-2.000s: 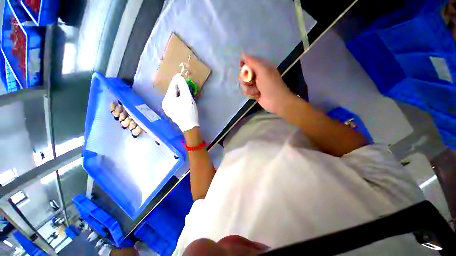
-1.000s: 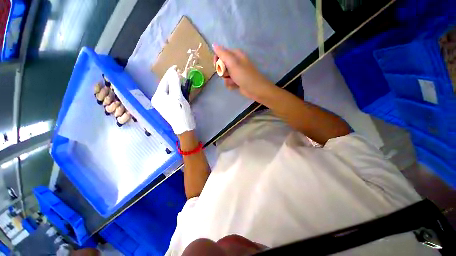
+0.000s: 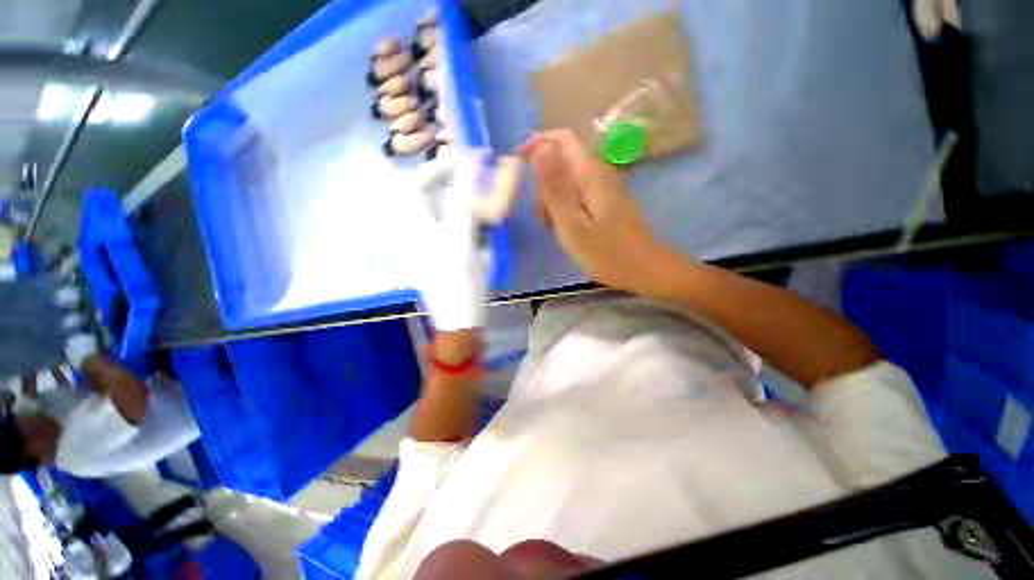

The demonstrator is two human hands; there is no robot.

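Observation:
My left hand (image 3: 454, 232), in a white glove, is blurred over the right wall of the blue tray (image 3: 496, 113). A flesh-coloured doll body part (image 3: 500, 189) with a small dark end lies against the glove's fingers, which seem to grip it. My bare right hand (image 3: 590, 210) is just right of the part, fingers bent and close together; whether it touches the part or holds something is hidden. More doll bodies (image 3: 397, 104) with black ends lie in rows on the tray's white liner.
A green lid (image 3: 625, 143) and small pale bits (image 3: 635, 102) are on the brown cardboard pad (image 3: 567, 85), on the pale bench cover (image 3: 794, 136). Peach parts (image 3: 935, 14) show at the top right. Another person's arm (image 3: 119, 387) is at the lower left. Blue crates (image 3: 301, 397) stand below the bench.
The view has turned. My left hand has moved from the green lid to the tray's right wall. My right hand has come close to it, and the part now lies against the glove.

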